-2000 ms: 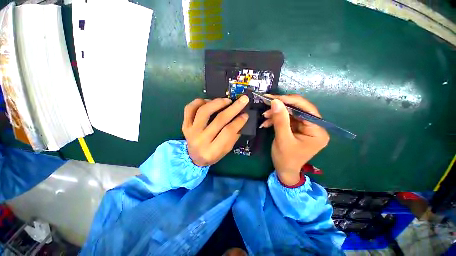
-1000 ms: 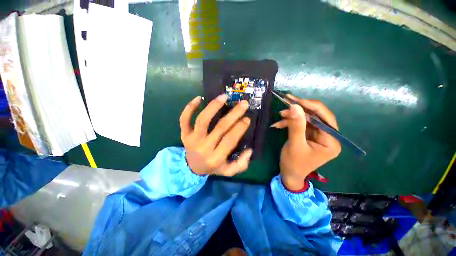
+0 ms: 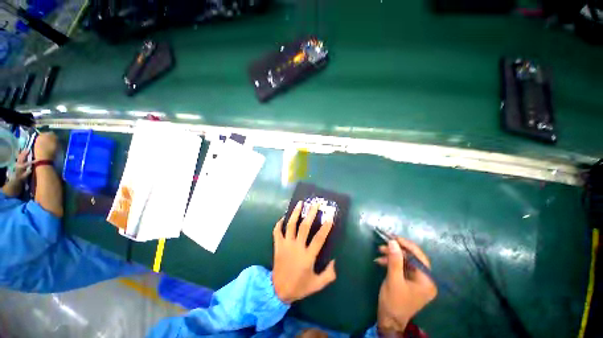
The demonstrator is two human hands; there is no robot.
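Observation:
The phone assembly (image 3: 320, 210) lies on a black foam pad (image 3: 338, 200) on the green bench, its silver board at the far end. My left hand (image 3: 301, 259) lies over it with fingers spread, hiding most of its body; whether it grips the phone is unclear. My right hand (image 3: 404, 277) is to the right, away from the phone, holding tweezers (image 3: 383, 235) with the tip pointing up-left. Nothing is visible in the tips. A white release liner sheet (image 3: 223, 191) with small black stickers at its top lies left of the work. Yellow tape pieces (image 3: 298, 166) lie above the pad.
A thick stack of liner sheets (image 3: 159, 178) and a blue bin (image 3: 89, 160) stand on the left. Another person's arms (image 3: 47, 175) are at the far left. Beyond the pale edge strip (image 3: 397, 146), the green conveyor (image 3: 410, 79) carries several phones on pads (image 3: 288, 67).
The view has tilted up, bringing in the conveyor, bin and neighbour. My right hand with the tweezers has moved away from the phone. My left hand stays over the phone.

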